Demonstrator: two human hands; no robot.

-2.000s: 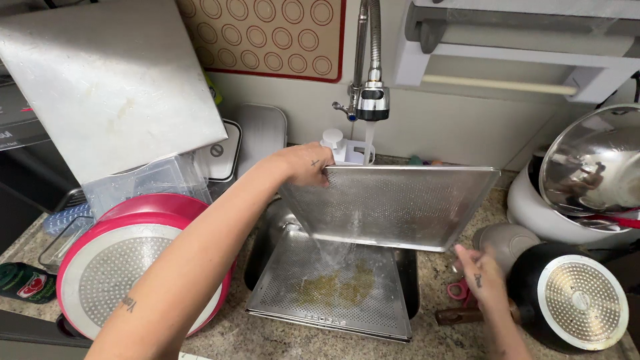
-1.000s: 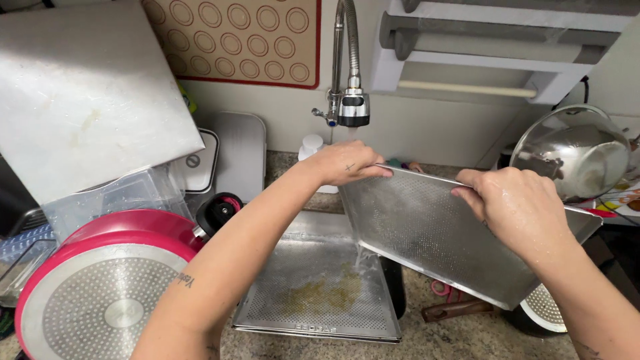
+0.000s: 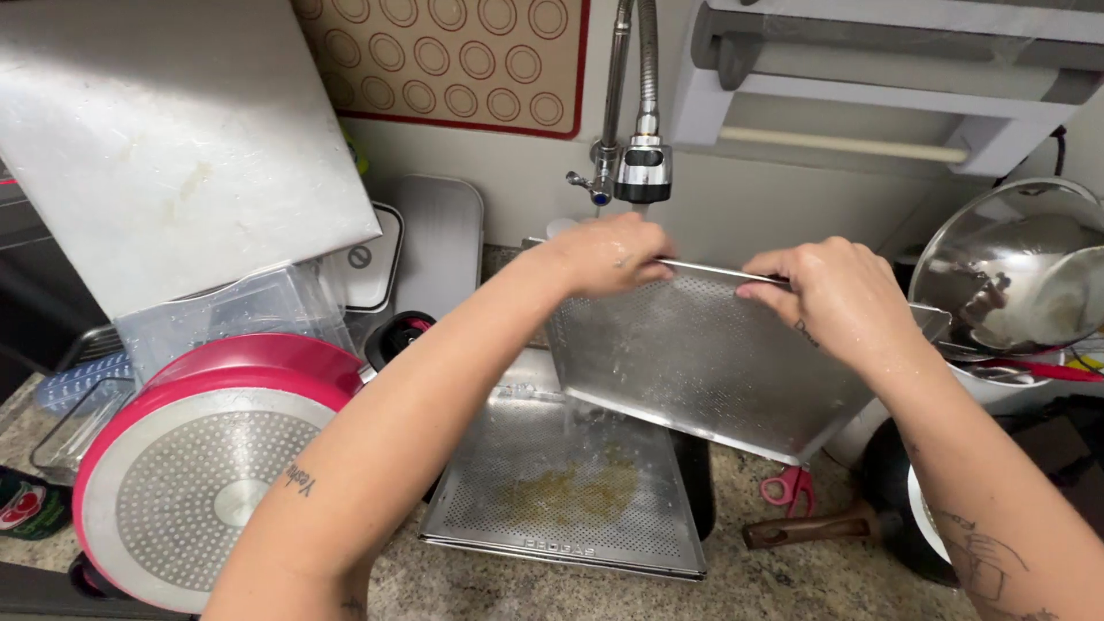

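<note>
A perforated metal baking tray (image 3: 707, 362) hangs tilted below the kitchen faucet (image 3: 644, 168), its upper rim gripped by both hands. My left hand (image 3: 608, 254) closes over that rim left of its middle, near the running water; my right hand (image 3: 828, 297) pinches the same rim farther right, thumb in front. Beneath lies another perforated metal tray (image 3: 483, 483), resting across the sink (image 3: 694, 483), with yellowish residue and water on its surface. More tray edges show under its front rim.
At the left stand a red pan (image 3: 233, 371), upside down, and a large metal sheet (image 3: 190, 147). On the right are a metal bowl (image 3: 1000, 267), a dark pan with a wooden handle (image 3: 806, 529) and pink scissors (image 3: 787, 490). A paper-roll holder (image 3: 845, 86) hangs on the wall.
Two seconds ago my right hand was off the tray, near its lower right corner; now it grips the upper rim. The held tray has since swung right and back toward the faucet.
</note>
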